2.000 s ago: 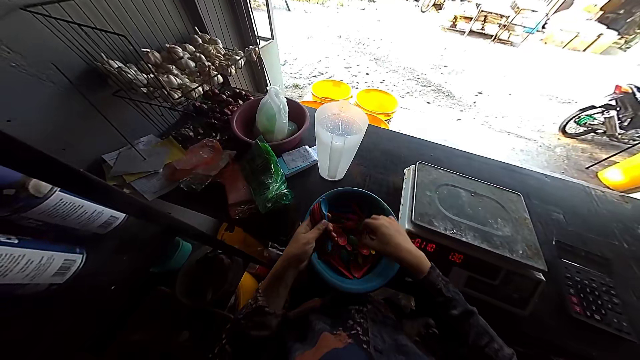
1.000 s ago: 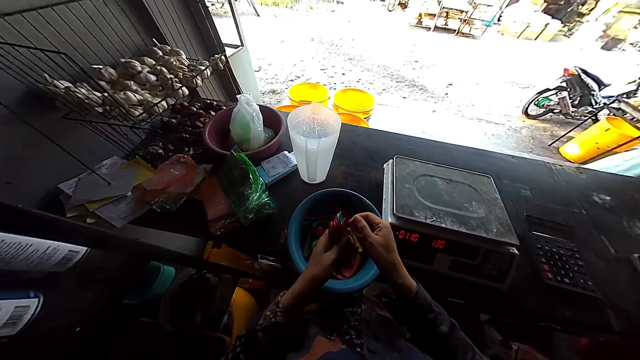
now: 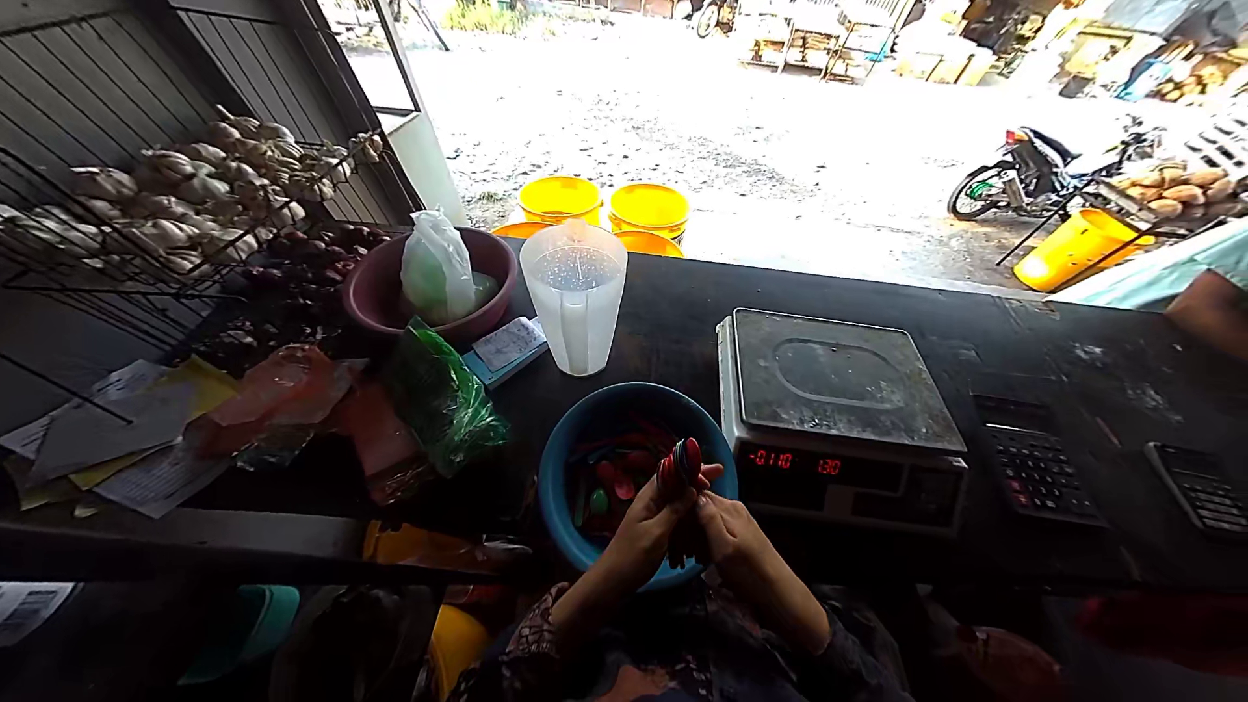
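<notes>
A blue plastic basin (image 3: 563, 444) sits near the counter's front edge, with many small coloured plastic spoons (image 3: 620, 480) lying inside. Over its right part my left hand (image 3: 645, 522) is closed around a bundle of red and dark spoons (image 3: 680, 470), their rounded ends pointing up. My right hand (image 3: 731, 531) touches the lower part of this bundle, its fingers close against the left hand; whether it grips any spoon is hidden. A digital weighing scale (image 3: 834, 385) with lit red digits stands just right of the basin. Behind the basin is a translucent plastic pitcher (image 3: 575, 302).
A maroon bowl (image 3: 366, 297) holds a knotted plastic bag. Left of the basin lie a green plastic bag (image 3: 448, 395), papers and a red bag. Garlic bulbs (image 3: 185, 195) fill a wire rack. Two calculators (image 3: 1038, 458) lie at right. A person's arm (image 3: 1214, 312) rests at the far right edge.
My hands have come together at the basin's right side, and the spoon bundle now stands upright above the rim. The person's arm at the far right has come into view.
</notes>
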